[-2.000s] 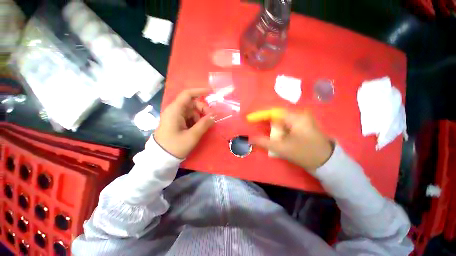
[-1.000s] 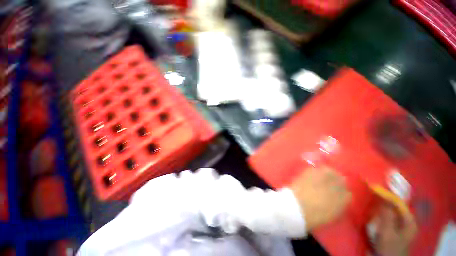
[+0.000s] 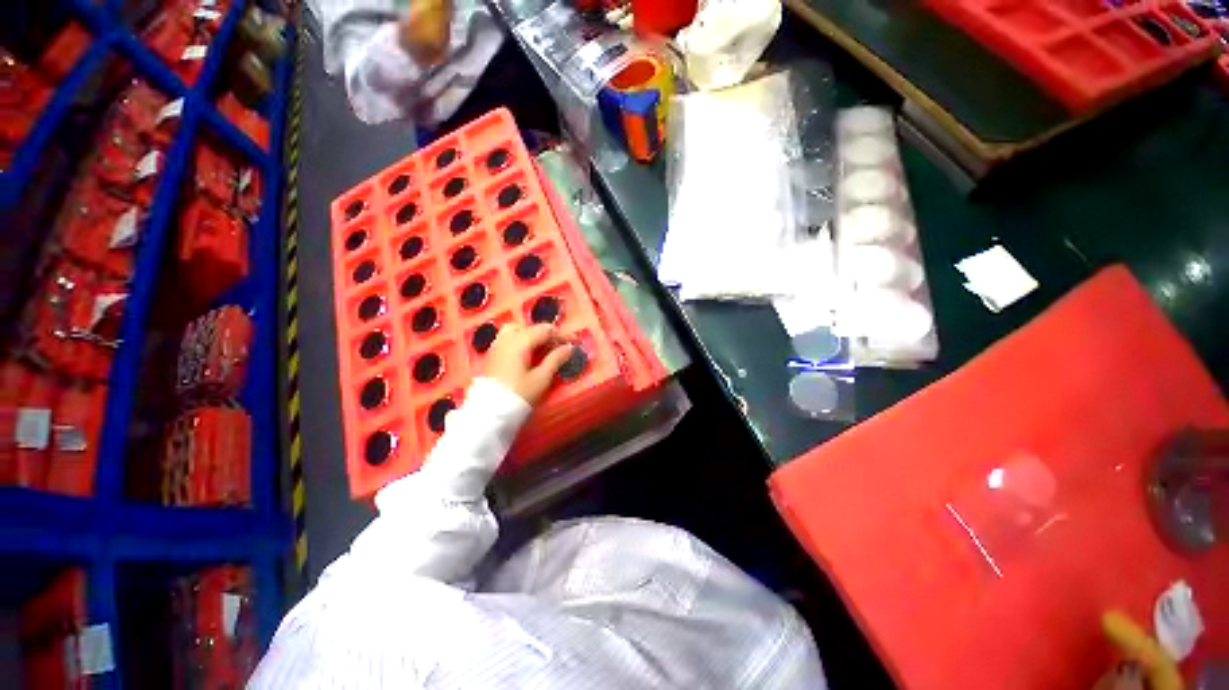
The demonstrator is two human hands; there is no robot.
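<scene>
My left hand (image 3: 523, 364) reaches over the red parts tray (image 3: 438, 340) at the left. Its thumb and finger are on a dark disc (image 3: 574, 361) at the tray's near right corner pocket. Dark discs sit in the other visible pockets. My right hand (image 3: 1121, 677) is mostly cut off by the bottom edge at the right; a yellow finger cot (image 3: 1140, 644) shows on it, and what it holds cannot be seen. Clear film (image 3: 1019, 493) lies on the red work mat (image 3: 930, 472).
A bottle (image 3: 1194, 502) and a small white wipe (image 3: 1178, 620) are on the mat's right. Beyond lie a plastic bag (image 3: 739, 189), a strip of pale circles (image 3: 876, 243) and a white scrap (image 3: 997, 276). Blue racks stand left. Another person's sleeve (image 3: 391, 61) shows at the top.
The view has swung left from the mat to the tray. My left hand has moved from the mat to the tray's corner pocket. My right hand is now mostly out of view.
</scene>
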